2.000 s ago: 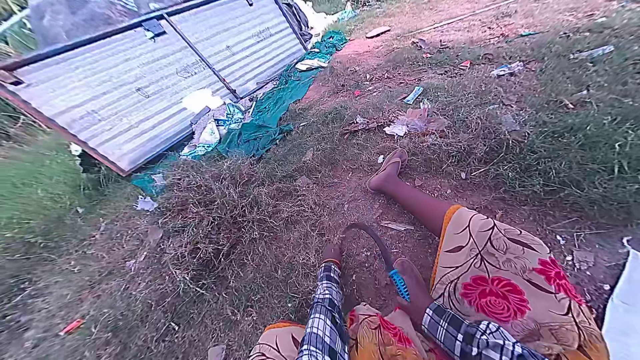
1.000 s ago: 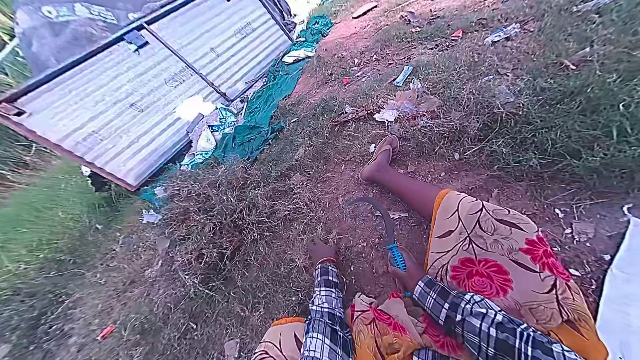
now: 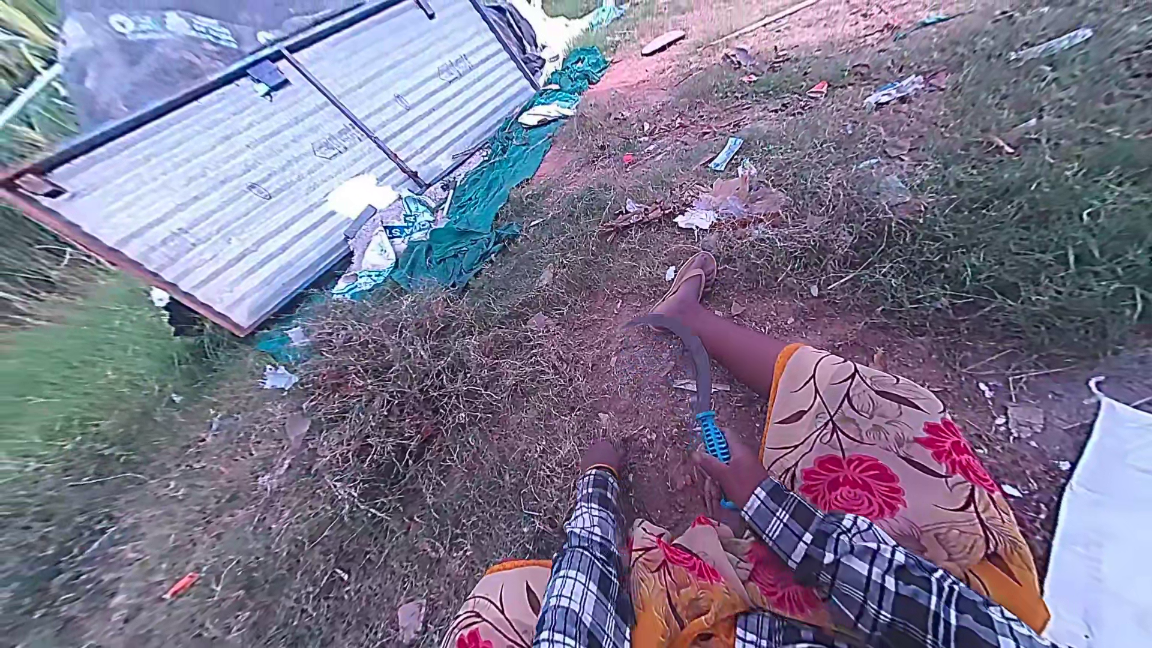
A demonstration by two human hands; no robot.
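A sickle [image 3: 695, 360] with a curved dark metal blade and a blue handle is in my right hand [image 3: 736, 468], whose fingers wrap the handle. Its blade points up and curves left, with the tip over bare soil near my sandalled foot [image 3: 688, 279]. Low at the ground, left of the sickle, is my left hand [image 3: 605, 454]; its fingers are dark and blurred against the soil, so whether they hold anything does not show. Dry, cut-looking grass and weeds [image 3: 405, 387] lie left of my hands. My floral skirt [image 3: 864, 459] spreads over my bent legs.
A corrugated metal sheet panel [image 3: 225, 207] in a frame leans at the upper left, with green netting [image 3: 486, 193] along its lower edge. Plastic litter [image 3: 724, 202] lies beyond my foot. A white sheet [image 3: 1102, 522] is at the right edge. Green grass [image 3: 1026, 207] grows at upper right.
The sickle has turned: its blade, near my left hand two seconds ago, now points more upward and away from it. My left hand has shifted lower, towards me, off the blade.
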